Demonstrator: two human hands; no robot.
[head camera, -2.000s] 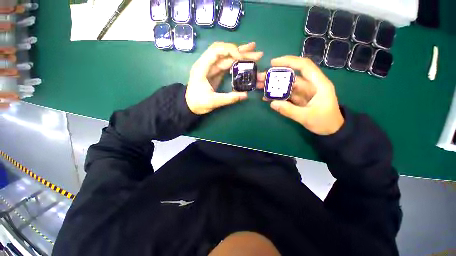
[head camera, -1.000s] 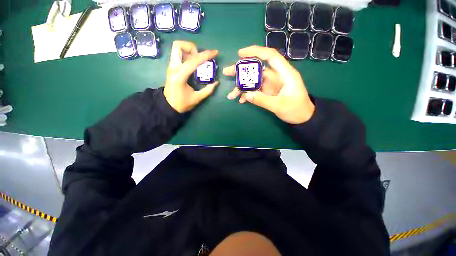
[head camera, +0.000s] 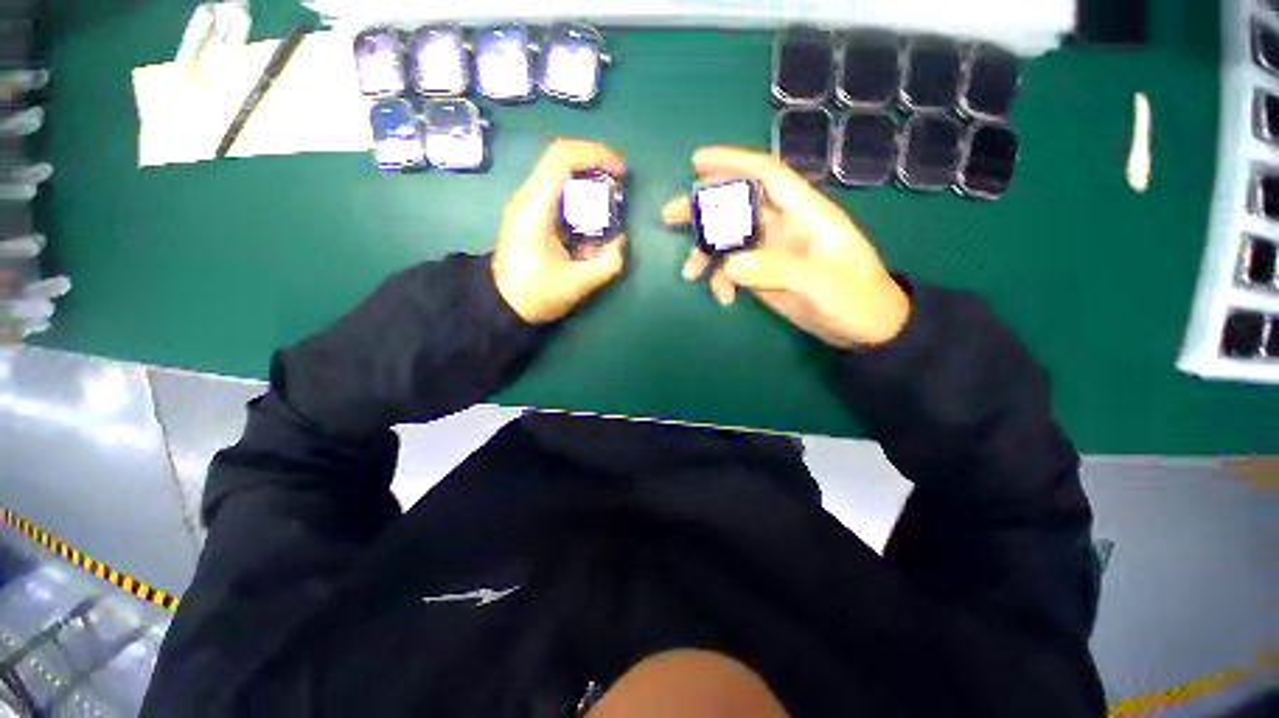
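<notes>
My left hand (head camera: 550, 241) holds a watch unit (head camera: 591, 206) by its edges between thumb and fingers, its screen lit white. My right hand (head camera: 802, 250) holds a second watch unit (head camera: 725, 215), also with a white lit screen. The two units are apart, held over the green mat, both facing up. Small dark marks show on the right unit's screen, too blurred to read. Some fingertips are hidden behind the units.
Lit watch units (head camera: 505, 63) stand in two rows at the back left. Dark units (head camera: 867, 149) stand in two rows at the back right. A pen (head camera: 262, 93) lies on paper (head camera: 171, 115). A small white stick (head camera: 1139, 142) and a filled tray (head camera: 1209, 316) are at the right.
The left unit's screen has gone from mostly dark to white, and my hands have moved farther apart. The camera view has shifted. Both units remain held.
</notes>
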